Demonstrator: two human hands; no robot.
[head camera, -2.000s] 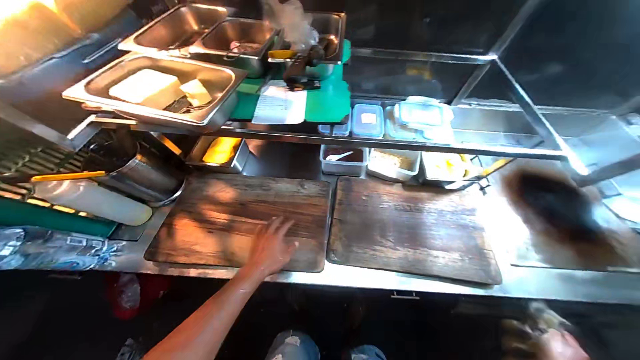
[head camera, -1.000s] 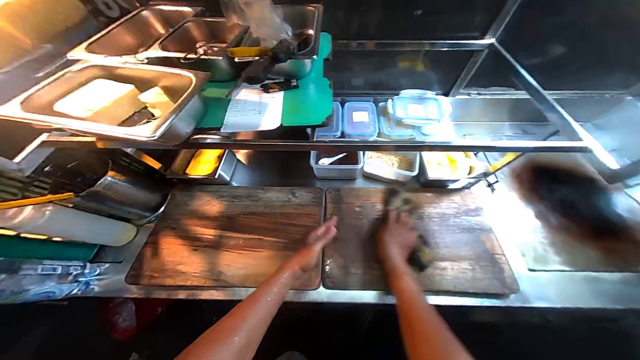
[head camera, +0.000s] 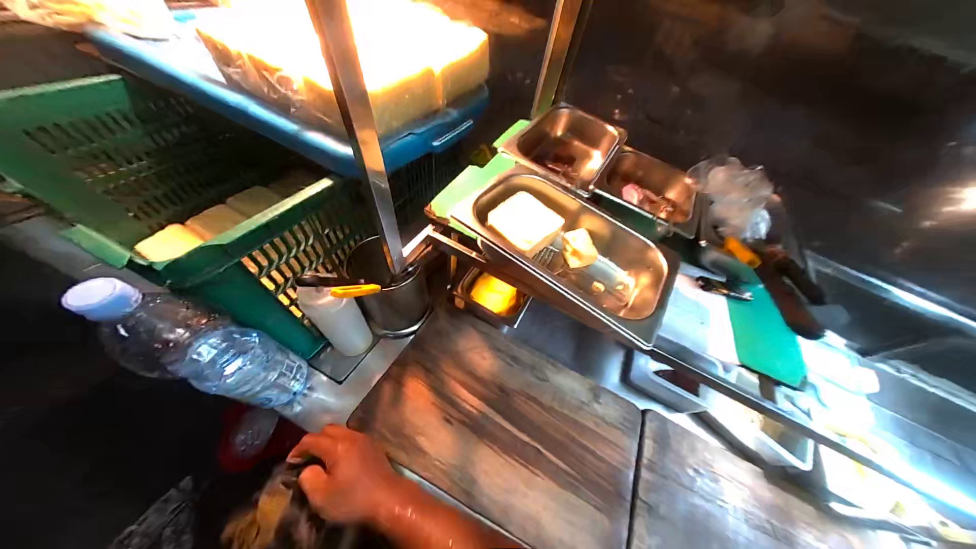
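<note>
My right hand (head camera: 347, 476) is at the front left corner of the left wooden board (head camera: 496, 427), its fingers closed on a crumpled, dark, stained cloth (head camera: 271, 515) that hangs past the counter's front edge. The forearm comes in from the bottom and crosses the board's front edge. A second wooden board (head camera: 709, 488) lies to the right, with a narrow gap between the two. My left hand is out of view.
On the left stand a plastic bottle (head camera: 221, 354), a white squeeze bottle (head camera: 335, 320), a steel pot (head camera: 393, 301) and a green crate (head camera: 221, 267). A raised shelf holds a steel tray (head camera: 625, 293) with a pale block, and a knife (head camera: 785, 293) on a green board (head camera: 762, 328).
The view has swung left. My right hand, on the right board with the cloth one second ago, has moved left to the left board's front corner. My left hand has left the view.
</note>
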